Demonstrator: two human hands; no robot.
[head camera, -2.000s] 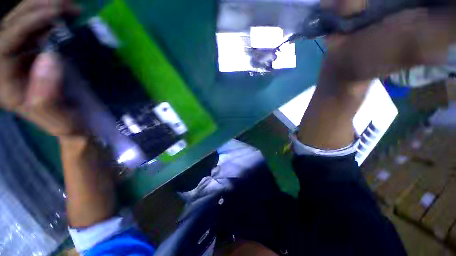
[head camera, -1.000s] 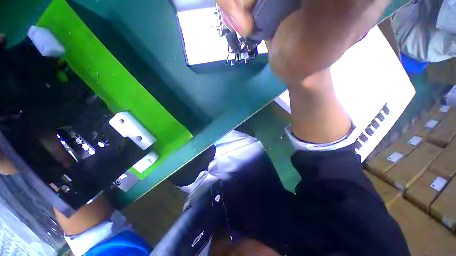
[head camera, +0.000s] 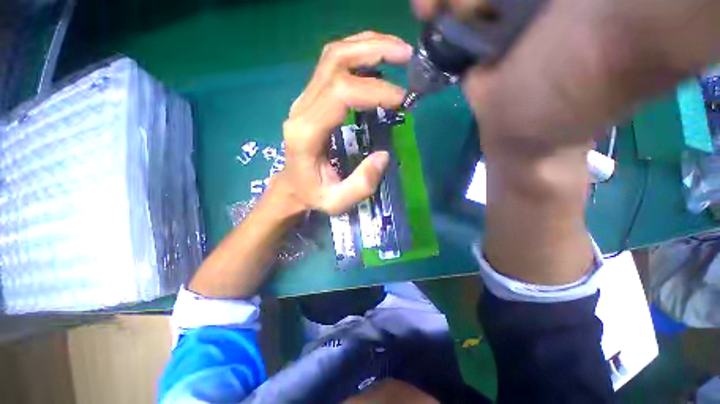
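A long black housing with silver metal parts (head camera: 395, 207) lies on the bright green fixture (head camera: 421, 207) on the bench. My left hand (head camera: 320, 118) rests over its left side and upper end, thumb on the housing and fingertips near the driver's bit. My right hand (head camera: 537, 102), blurred and cut off by the top edge, is shut on the dark electric screwdriver (head camera: 451, 52). Its bit points down-left to the housing's upper end; whether it touches a screw cannot be told.
Loose silver clips (head camera: 268, 162) and a clear bag (head camera: 290, 241) lie left of the fixture. A tall stack of blister trays (head camera: 79, 197) stands at the left. A white box (head camera: 476, 183) is partly behind my right wrist. A white vented unit (head camera: 631, 323) is below the bench edge.
The view has shifted, showing the tray stack. The screwdriver has moved from the white box to the housing. The housing and fixture, earlier close at the left, now lie mid-view under my left hand.
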